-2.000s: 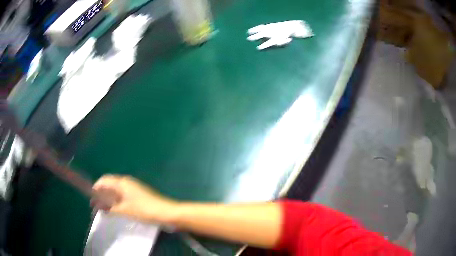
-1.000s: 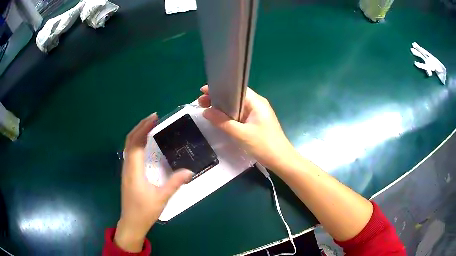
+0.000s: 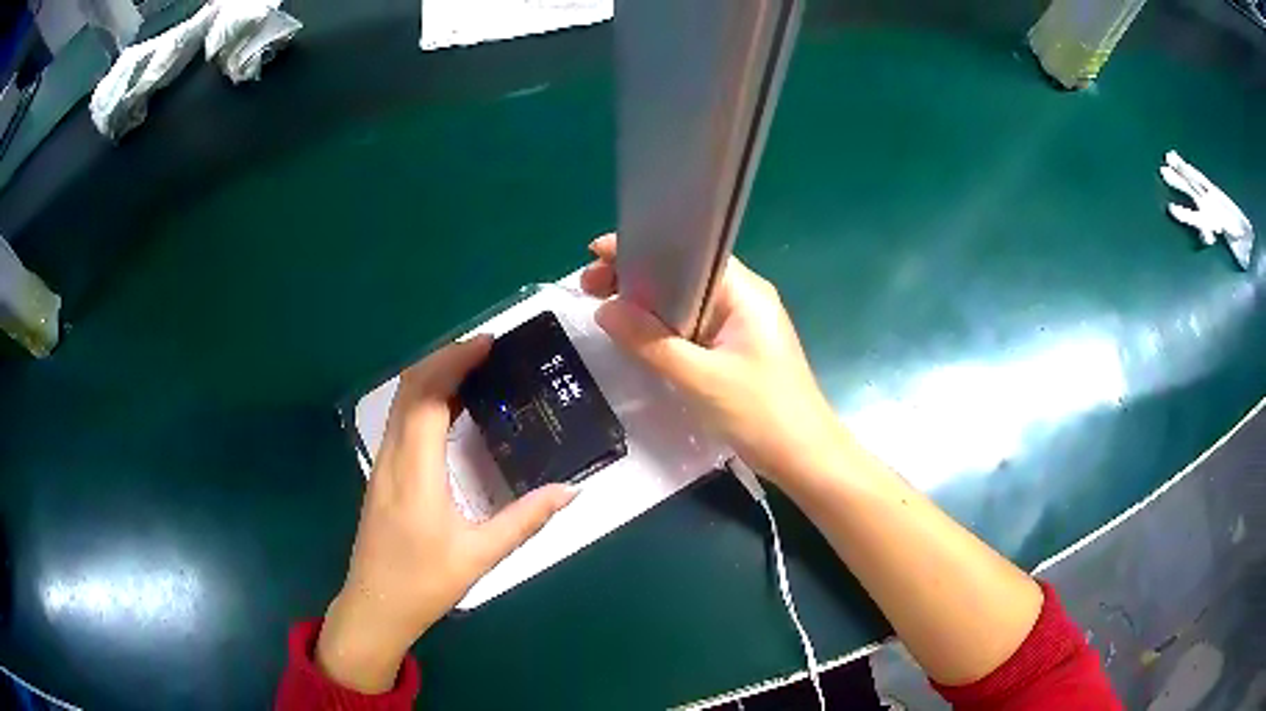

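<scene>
The white flat lamp base [image 3: 542, 549] lies on the green bench, with a clear plastic edge around its far left side. A black electronic unit [image 3: 544, 403] sits on the base and shows small white figures and a blue light. My left hand [image 3: 424, 507] holds the unit at its left side, thumb at the near edge and fingers at the far edge. My right hand [image 3: 736, 361] is closed around the foot of the silver-grey lamp arm [image 3: 680, 153], which rises towards the camera. A thin white cord [image 3: 785, 583] runs from the base over the near bench edge.
A small white glove [image 3: 1211, 208] lies far right on the green bench [image 3: 250, 278]. Wrapped posts stand at the far right [image 3: 1083, 42] and left edge [image 3: 25, 303]. Crumpled white cloths [image 3: 188, 63] lie far left. A white flat item [image 3: 514, 17] lies at the back.
My left hand has closed onto the black unit, whose display now shows figures and a blue light. My right hand still holds the lamp arm, which appears slightly farther right.
</scene>
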